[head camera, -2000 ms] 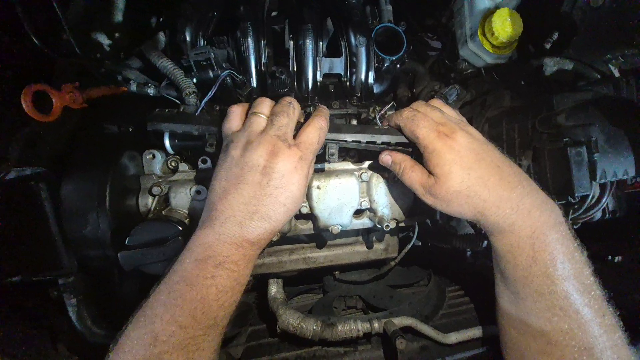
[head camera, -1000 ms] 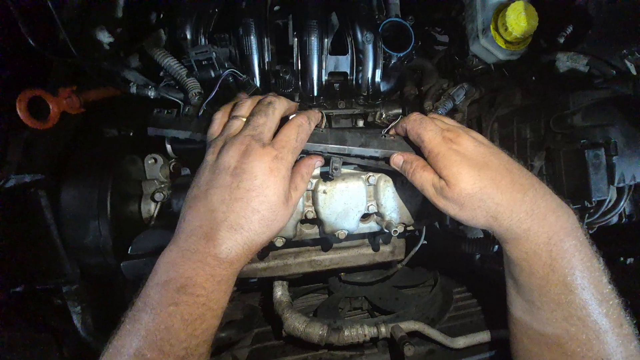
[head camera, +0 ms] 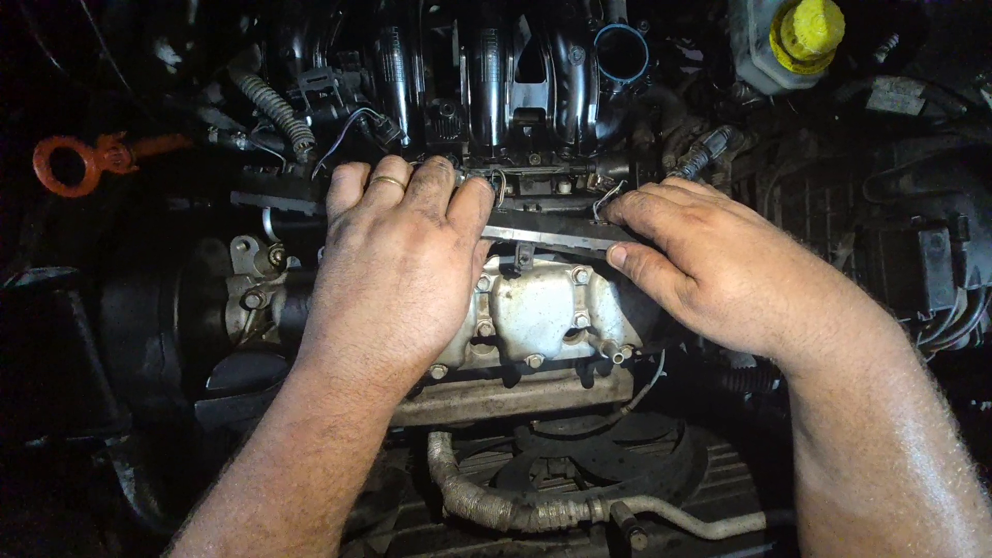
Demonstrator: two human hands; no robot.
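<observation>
A long black plastic wiring rail (head camera: 554, 232) lies across the engine, between the metal valve cover (head camera: 535, 310) and the black intake manifold (head camera: 488, 85). My left hand (head camera: 395, 263) grips the rail near its middle, its fingers over the far edge and hiding part of it. At the rail's right end, my right hand (head camera: 697, 256) holds it between thumb and fingers. Thin wires (head camera: 608, 200) come out of the rail beside my right fingertips. Just behind the rail runs a metal fuel rail (head camera: 535, 170), partly hidden.
An orange dipstick handle (head camera: 66, 167) stands at the left. A reservoir with a yellow cap (head camera: 807, 31) is at the upper right. Near the front are a wrapped pipe (head camera: 496, 508) and a radiator fan (head camera: 612, 457). A ribbed conduit (head camera: 275, 112) and an open blue-rimmed port (head camera: 621, 53) lie behind.
The black rail, which sat closer to level two seconds ago, has tilted, its right end nearer the valve cover. Both hands stay on it, the left thumb now tucked under its near edge.
</observation>
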